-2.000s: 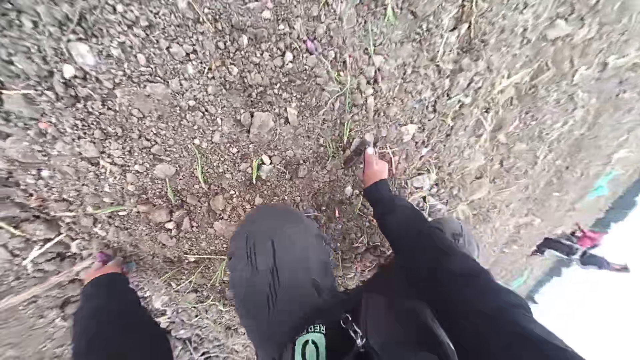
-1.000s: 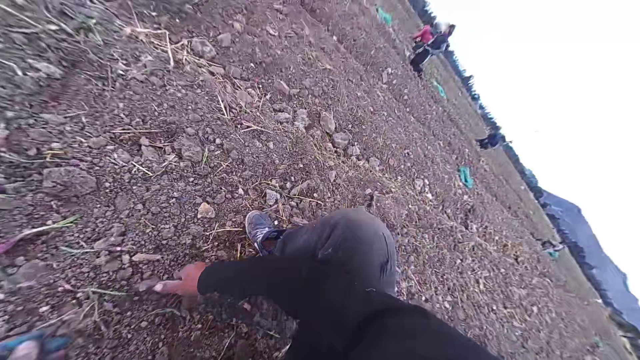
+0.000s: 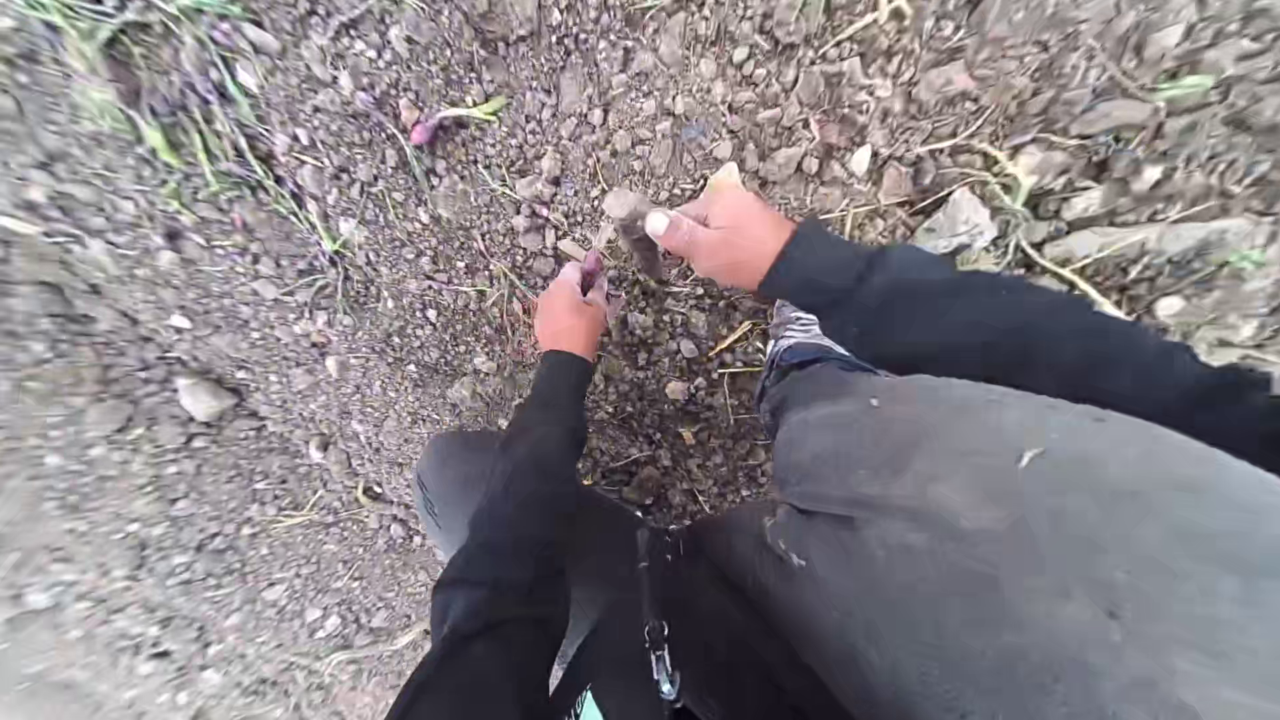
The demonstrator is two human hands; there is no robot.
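Note:
My left hand [image 3: 572,312] is closed on a small purple onion bulb [image 3: 592,268], low over the soil. Just right of it, my right hand [image 3: 725,232] grips a dirt-coated tool [image 3: 638,232], whose dull grey-brown end points toward the onion; its exact kind is not clear. The two hands are close but apart. Another purple onion with a green top [image 3: 424,131] lies on the ground above and left of my hands.
Stony soil [image 3: 380,420] surrounds my hands. A cluster of green-topped plants [image 3: 170,110] lies at the upper left. A pale rock [image 3: 958,222] and dry stalks are at the right. My knee [image 3: 960,480] and shoe [image 3: 800,330] are close below my right arm.
The view has swung down to the soil between my legs. My hands, far apart two seconds ago, are now close together. The distant people are out of view.

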